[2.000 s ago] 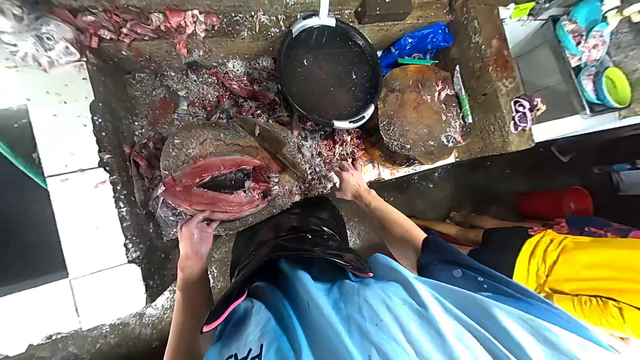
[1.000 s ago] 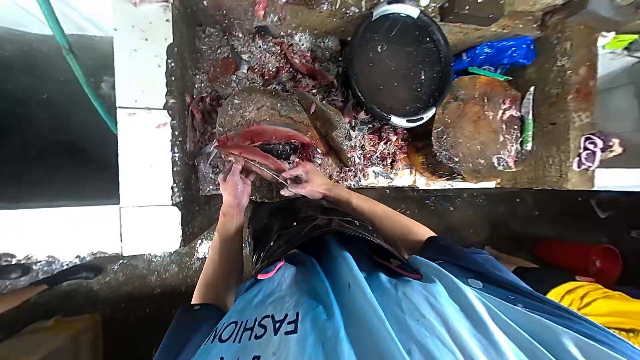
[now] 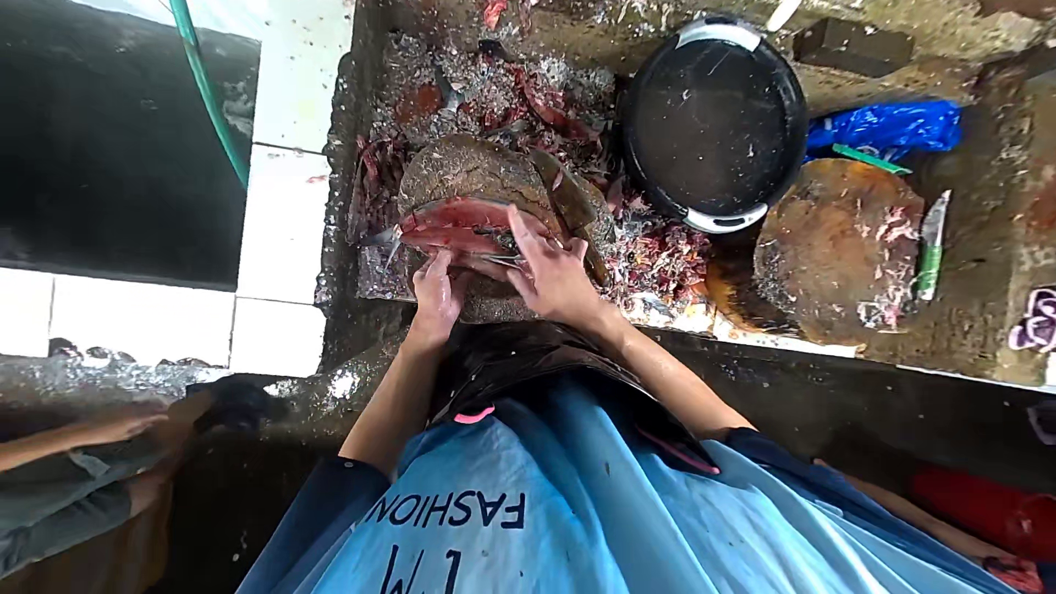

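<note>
A split fish with red flesh lies opened on a round, worn chopping block, its tail toward the left. My left hand grips the fish's near edge between thumb and fingers. Over the fish's right part is my right hand, its index finger stretched across the flesh and its thumb near the belly edge; whether it grips anything cannot be told. A wide-bladed cleaver rests on the block's right side, just beyond my right hand.
Fish scraps and scales surround the block. To the right are a black basin, a second round block, a green-handled knife and a blue plastic bag. White tiles border the left. Another person's arm shows at lower left.
My right hand, apart from the fish two seconds ago, has come over to it. Since one second ago its fingers have spread over the flesh. The view has shifted left.
</note>
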